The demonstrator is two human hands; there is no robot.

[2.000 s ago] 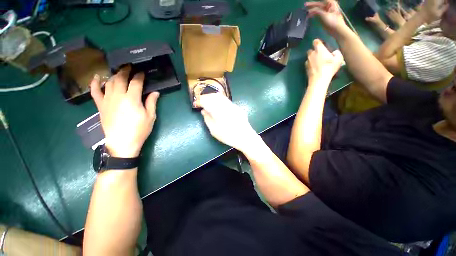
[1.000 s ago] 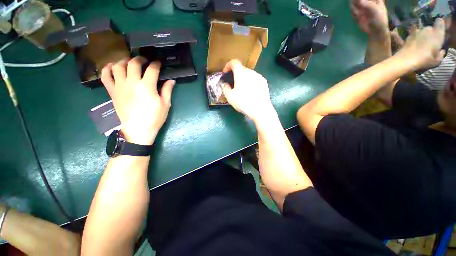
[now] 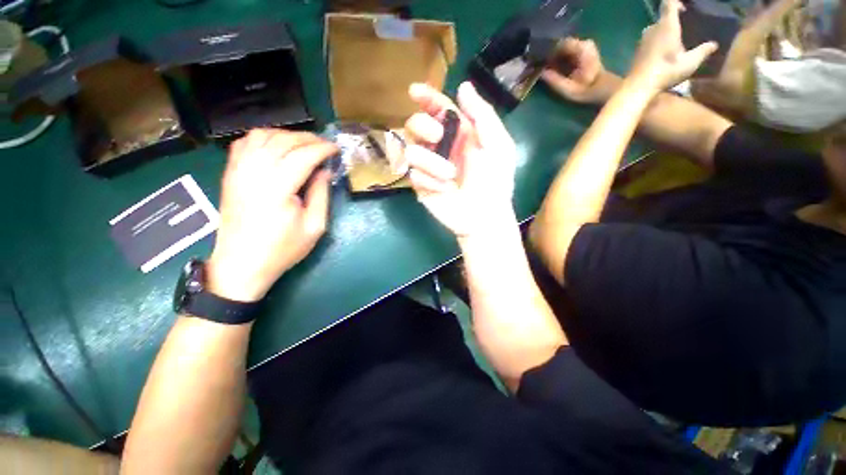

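The open gift box (image 3: 385, 70) stands in front of me with its lid back, brown cardboard inside and a thin dark cable in its bottom. My left hand (image 3: 269, 209) is at the box's near left corner, with its fingertips pinched on a shiny clear accessory bag (image 3: 350, 154); the fingertips are partly hidden. My right hand (image 3: 464, 172) is raised over the box's right side, palm up, with a small black device (image 3: 448, 134) between its fingers.
To the left stand an open box with a black insert tray (image 3: 246, 97) and an open brown-lined box (image 3: 130, 111). A dark printed card (image 3: 165, 223) lies nearer me. A co-worker's hand (image 3: 575, 70) touches another box (image 3: 519, 56) at right.
My left hand has moved from the boxes on the left to the bag, which has shifted left. My right hand has lifted from the box and turned palm up with the black device.
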